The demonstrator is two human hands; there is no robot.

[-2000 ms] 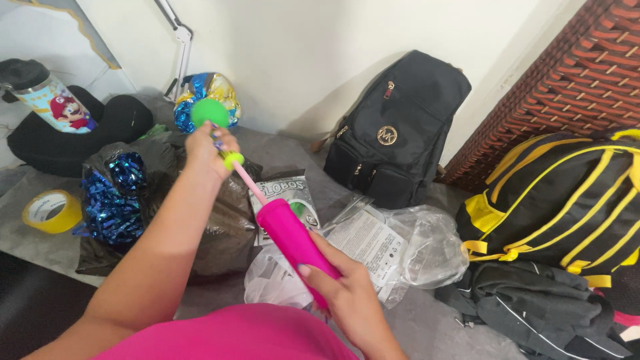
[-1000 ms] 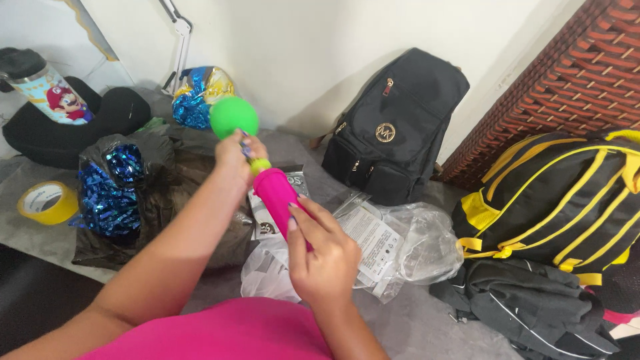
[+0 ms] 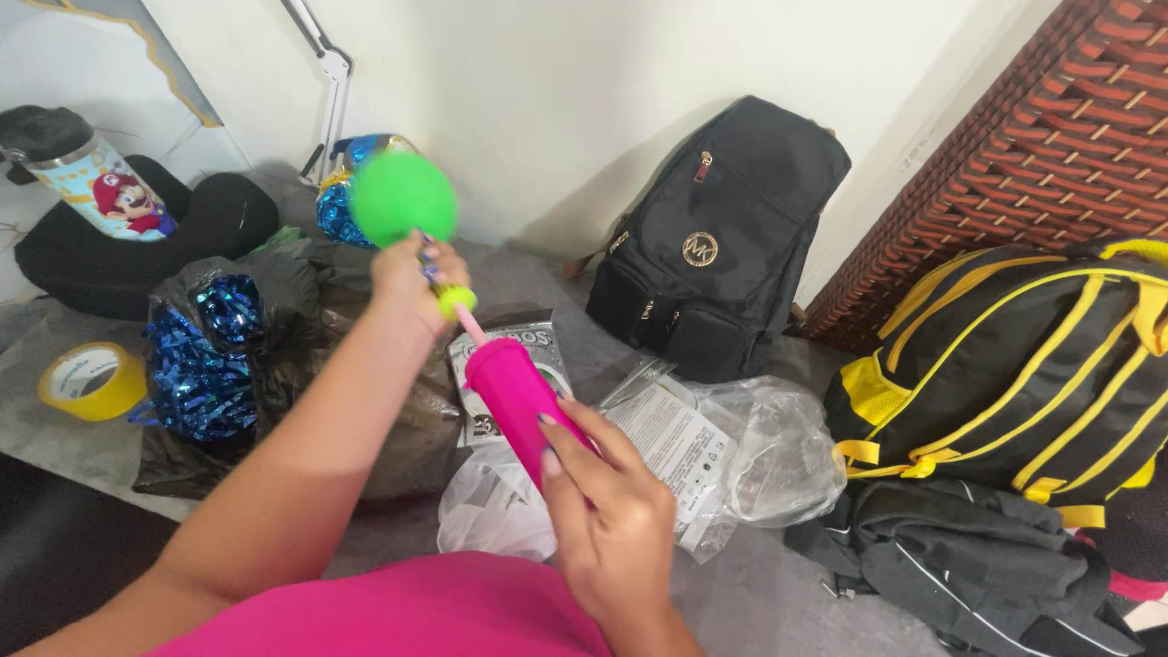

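A green balloon (image 3: 404, 199), partly inflated and blurred, sits at the nozzle end of a pink plastic hand balloon pump (image 3: 516, 392). My left hand (image 3: 420, 278) grips the pump's far end at the balloon's neck, just above its yellow-green collar (image 3: 456, 299). A length of pale pink shaft shows between the collar and the pink barrel. My right hand (image 3: 607, 506) is closed round the lower barrel, its fingers lying along the side; the barrel's near end is hidden behind it. Below the pump lies a balloon packet (image 3: 511, 339) bearing writing.
Clear plastic packaging (image 3: 776, 456) lies right of the pump. A black backpack (image 3: 730, 237) leans on the wall, a black-and-yellow backpack (image 3: 995, 365) at right. At left are yellow tape (image 3: 91, 381), blue metallic tinsel (image 3: 196, 379) in a dark bag, and a tumbler (image 3: 105, 187) on a black cushion.
The green balloon has grown from a small ball. The pump's shaft showed long at first, was nearly hidden one second ago, and shows again now.
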